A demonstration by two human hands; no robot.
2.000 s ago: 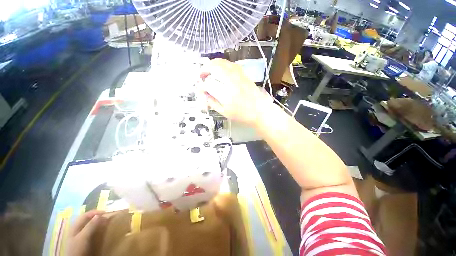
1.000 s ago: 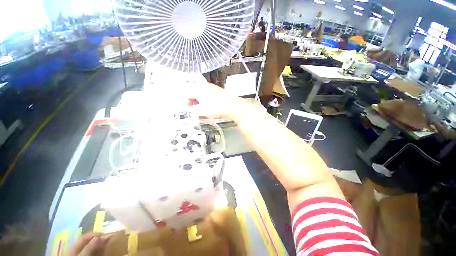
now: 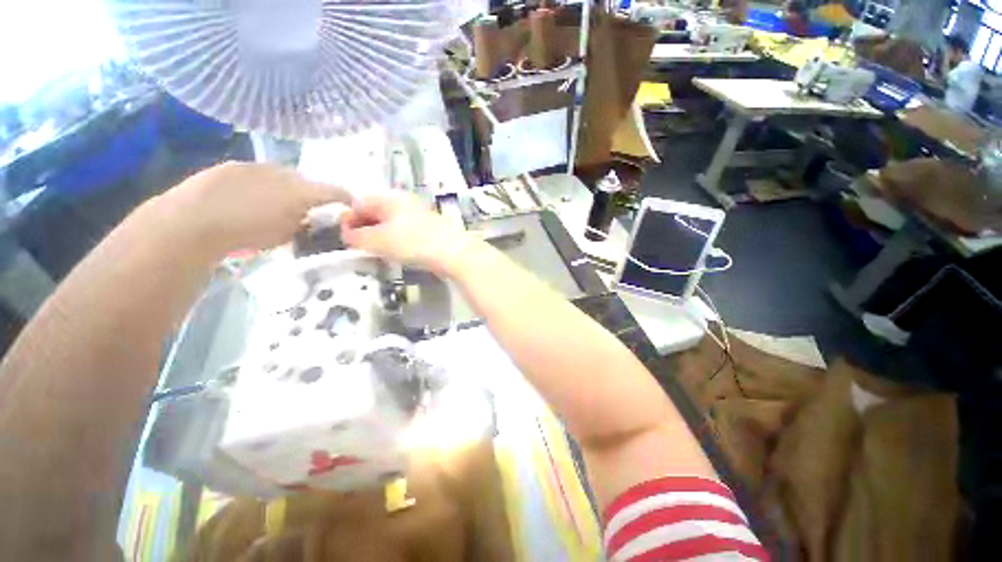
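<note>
The white sewing machine head (image 3: 319, 384) with a red three-diamond logo stands in front of me. Both my hands meet at the top rear of it. My left hand (image 3: 258, 206) comes from the left and my right hand (image 3: 401, 228) from the right, fingertips close together at a small pale part. Thread is too fine to make out. A brown garment panel (image 3: 363, 532) lies under the head at the bottom, with a yellow hooked guide (image 3: 397, 495) on it.
A white fan (image 3: 297, 66) stands behind the machine. A white-framed panel (image 3: 670, 250) with cables and a dark bottle (image 3: 602, 206) stand to the right. Brown cloth (image 3: 813, 439) is heaped at lower right. Sewing tables stand beyond.
My left hand has left the cloth and come up to the machine's top, beside my right hand. The view has turned right, and the panel and cloth heap show more fully.
</note>
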